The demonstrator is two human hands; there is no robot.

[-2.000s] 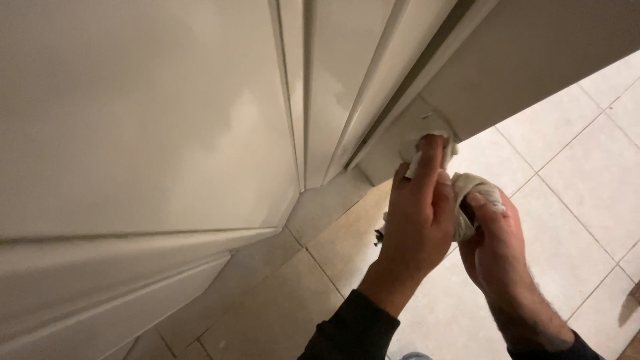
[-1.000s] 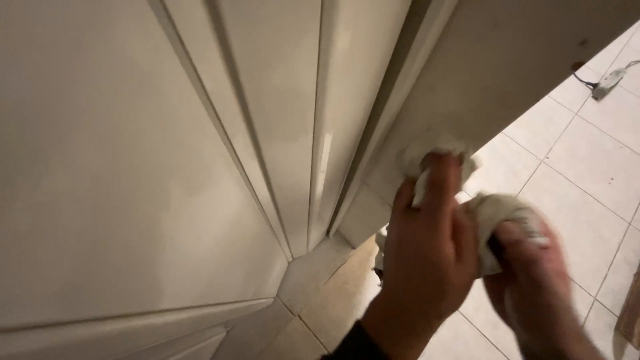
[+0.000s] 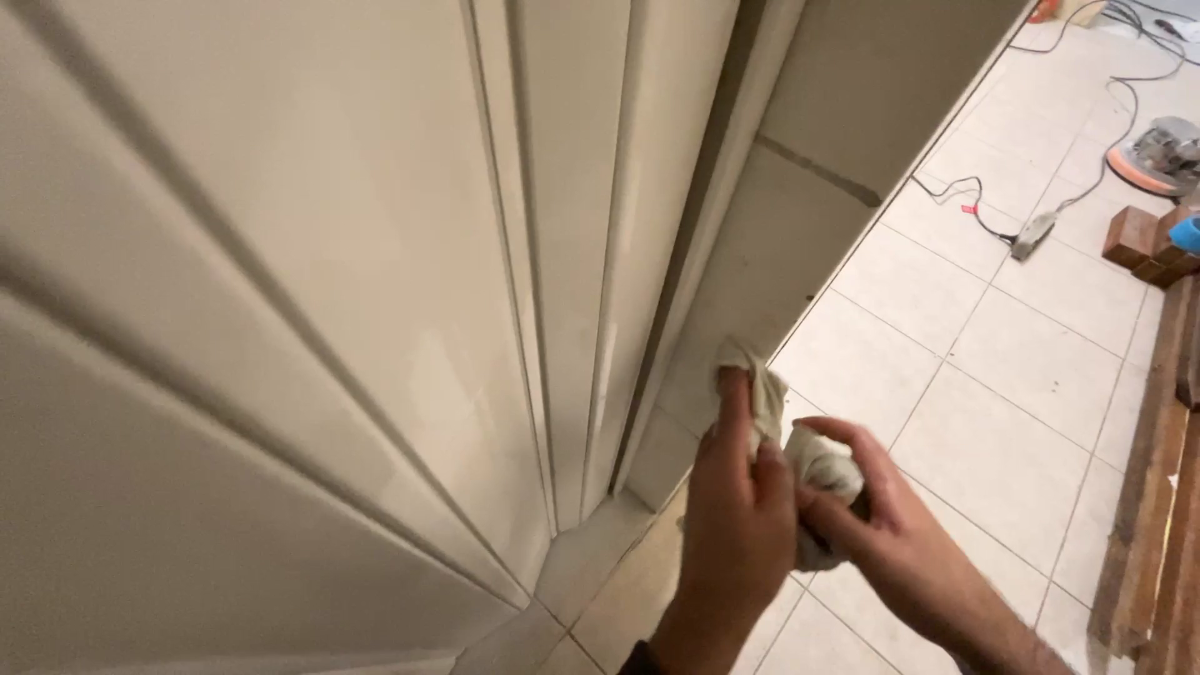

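My left hand (image 3: 741, 516) holds one part of a pale cloth (image 3: 769, 398), its fingers pressing it near the edge of the light tiled wall (image 3: 741, 272) beside the white door frame (image 3: 647, 244). Just right of it, my right hand (image 3: 881, 506) grips a bunched, stained part of pale cloth (image 3: 825, 469). Whether both parts are one cloth cannot be told. The two hands are close together, low on the wall. Part of the cloth is hidden behind the left fingers.
A white panelled door (image 3: 375, 309) fills the left. On the tiled floor (image 3: 1003, 394) at right lie a cable with a grey connector (image 3: 1034, 236), a power tool with an orange rim (image 3: 1158, 159), reddish-brown blocks (image 3: 1132, 236) and long wooden boards (image 3: 1144, 478).
The view has shifted, showing more floor at right. Both hands stay close together with the cloth; my right hand has turned, its fingers now curled over the bunched cloth.
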